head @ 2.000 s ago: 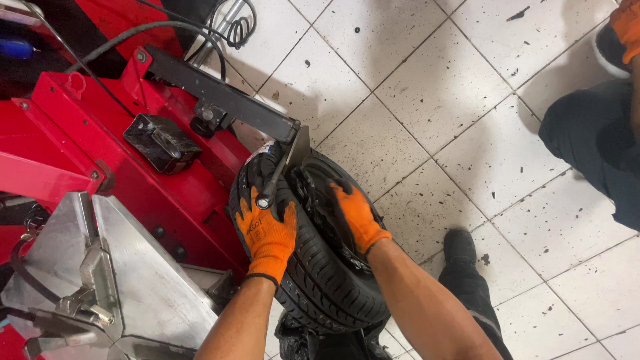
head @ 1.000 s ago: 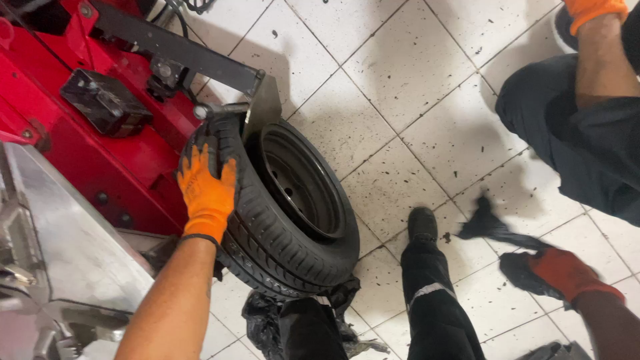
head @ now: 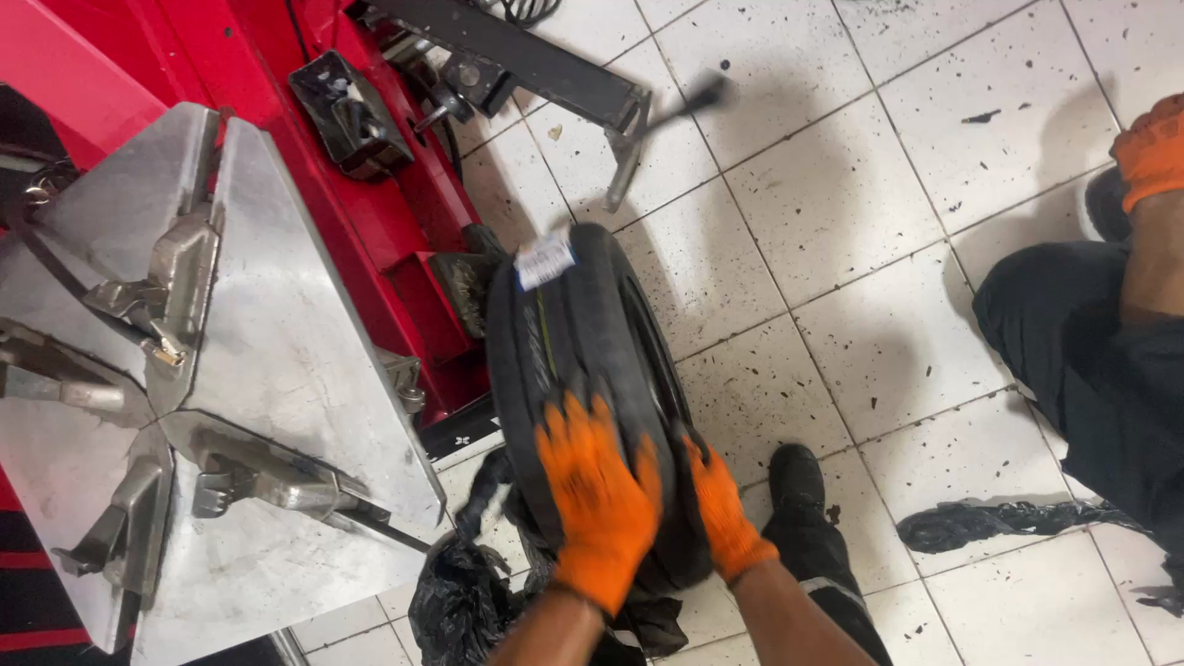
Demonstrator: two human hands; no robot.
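Observation:
A black tyre point(head: 578, 314) with a paper label point(head: 545, 260) on its tread stands on the floor beside the red tyre changer point(head: 342, 240). Blurred by motion, my left hand point(head: 597, 490), in an orange and black glove, lies spread on the tread. The fingers of my right hand point(head: 723, 504), gloved alike, touch the sidewall on the right, near the rim opening, with the fingertips partly hidden. Above the tyre reaches the changer's black bead-breaker arm point(head: 546, 79), its metal blade point(head: 627, 162) apart from the tyre.
The metal turntable with clamps point(head: 277, 370) fills the left. A black box point(head: 351, 116) sits on the machine. Black plastic point(head: 462, 601) lies by my feet, and another strip point(head: 999, 525) lies on the tiles. At the right edge a co-worker's gloved hand point(head: 1152, 153) and dark-clothed leg point(head: 1054, 324) show.
The tyre is now apart from the bead-breaker blade, which was against it before. My right hand, out of view one second ago, is back on the tyre. A dark strip of plastic now lies on the floor.

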